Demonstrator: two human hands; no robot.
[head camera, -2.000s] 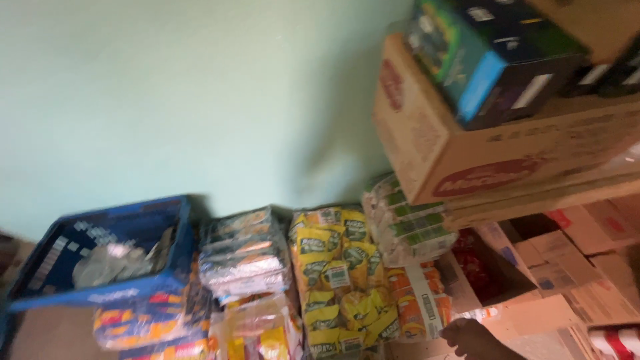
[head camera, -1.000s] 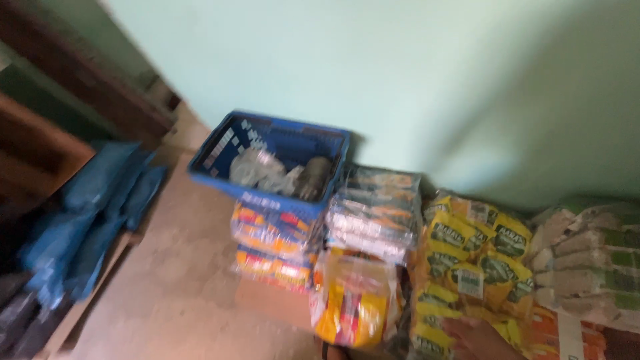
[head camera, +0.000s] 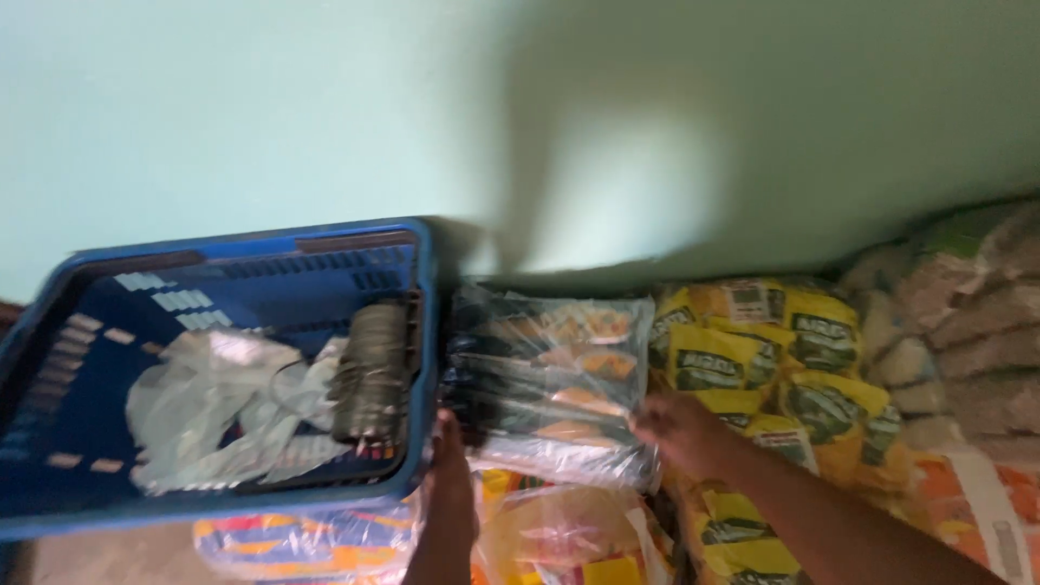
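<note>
A clear plastic-wrapped bundle of dark packets (head camera: 561, 366) lies between my two hands, against the wall. My right hand (head camera: 670, 426) is at its right edge with the fingers bent onto the wrap; the blur leaves the grip unclear. My left hand (head camera: 449, 443) is at the bundle's left side, squeezed beside the blue plastic basket (head camera: 429, 357); whether its fingers hold anything cannot be told. In the basket are crumpled clear plastic bags (head camera: 215, 406) and a dark, ribbed roll-like object (head camera: 372, 374).
Yellow packets in clear wrap (head camera: 715, 357) stand right of the bundle, with brown wrapped packs (head camera: 983, 341) and orange packs (head camera: 942, 504) beyond. Nearer me are a yellow and pink pack (head camera: 569, 532) and blue-orange packs (head camera: 309, 540) below the basket. A pale green wall (head camera: 325, 114) rises behind.
Both hands are now at the dark bundle's sides; one second ago only one hand showed, blurred, over the yellow packets. The view has swung and come closer to the basket.
</note>
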